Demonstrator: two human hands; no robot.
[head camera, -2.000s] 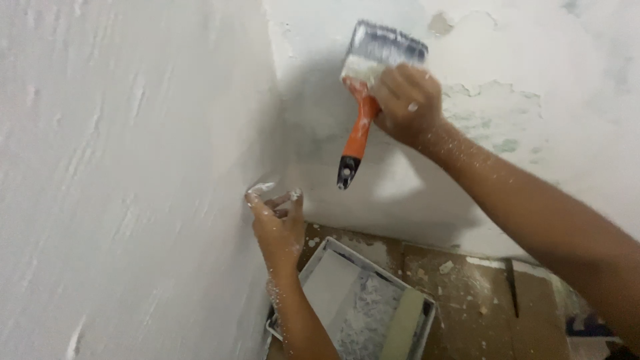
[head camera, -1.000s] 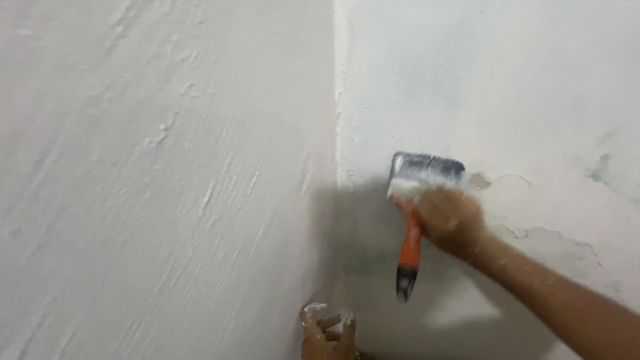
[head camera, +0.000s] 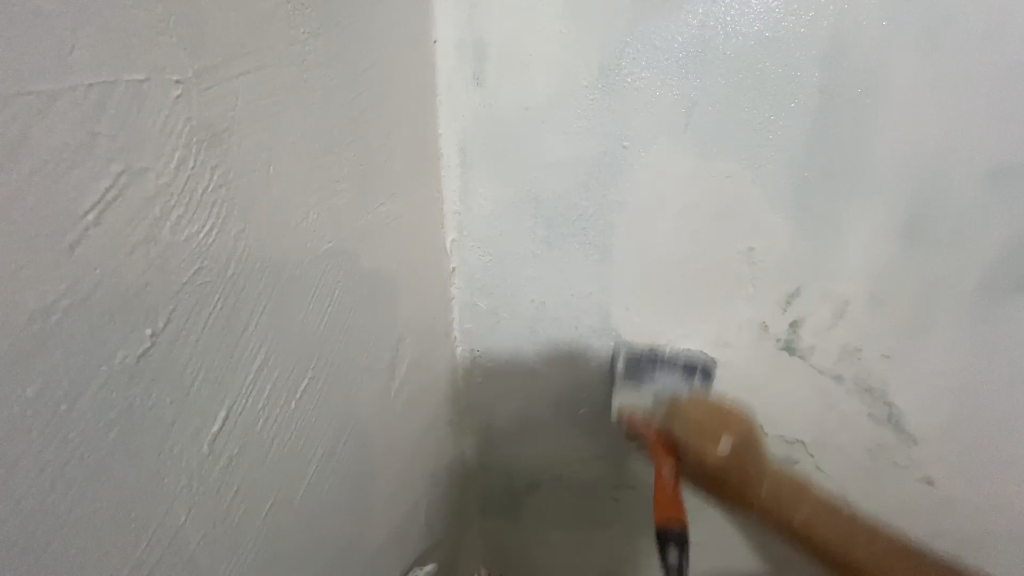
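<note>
My right hand (head camera: 716, 440) is closed around the upper handle and base of a wide paintbrush (head camera: 668, 376). Its dark bristles, smeared with white paint, point up against the right-hand wall (head camera: 688, 224), and its orange handle with a black tip hangs down below my fist. Hand and brush are somewhat blurred. White paint on that wall looks wet and shiny near the top. Of my left hand, only paint-smeared fingertips (head camera: 422, 569) show at the bottom edge, near the wall corner; the rest is out of view.
A rough, ridged wall (head camera: 200, 304) fills the left side and meets the right-hand wall at a vertical corner (head camera: 452, 264). Greenish worn patches and a crack (head camera: 848, 380) mark the wall right of the brush. A shadow lies over the lower corner.
The view has tilted up a lot, so the paint tray and floor are gone from sight. My right hand keeps hold of the brush. My left hand has slipped almost out of the frame.
</note>
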